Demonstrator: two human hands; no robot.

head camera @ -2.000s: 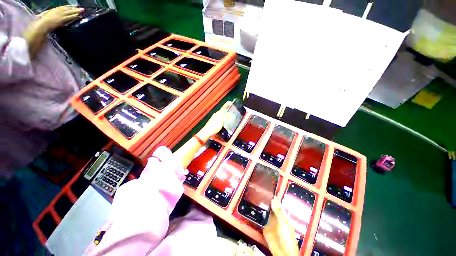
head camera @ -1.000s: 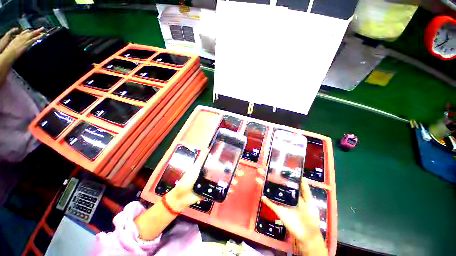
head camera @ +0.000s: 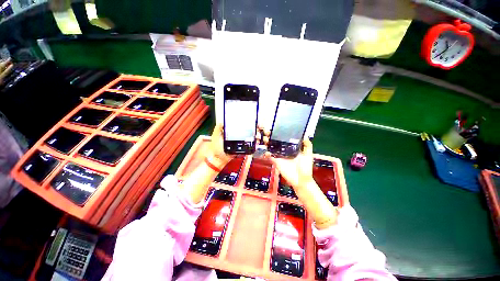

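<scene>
My left hand [head camera: 218,144] holds a smartphone [head camera: 240,119] upright by its lower part. My right hand [head camera: 295,164] holds a second smartphone [head camera: 293,121] beside it, slightly tilted to the right. Both screens are pale and face me, in front of the white sheet [head camera: 274,60]. The phones are apart at the top and the fingers almost meet between their lower ends. Below lies the orange-red foam tray [head camera: 246,230] with several phones showing reddish screens. One front pocket is empty, and the far-left pocket also looks empty.
A stack of orange-red trays [head camera: 148,159] with dark phones on top stands at left. A calculator [head camera: 74,253] is at lower left. A small pink object [head camera: 358,161] lies right of the tray. A blue item [head camera: 452,164], a pen holder [head camera: 454,137] and a red clock [head camera: 448,45] are at right. Another person's sleeve [head camera: 10,156] shows at left.
Both hands lifted the two phones from above the tray up in front of the white sheet. Their screens turned from reddish to pale. The view has tilted up and right.
</scene>
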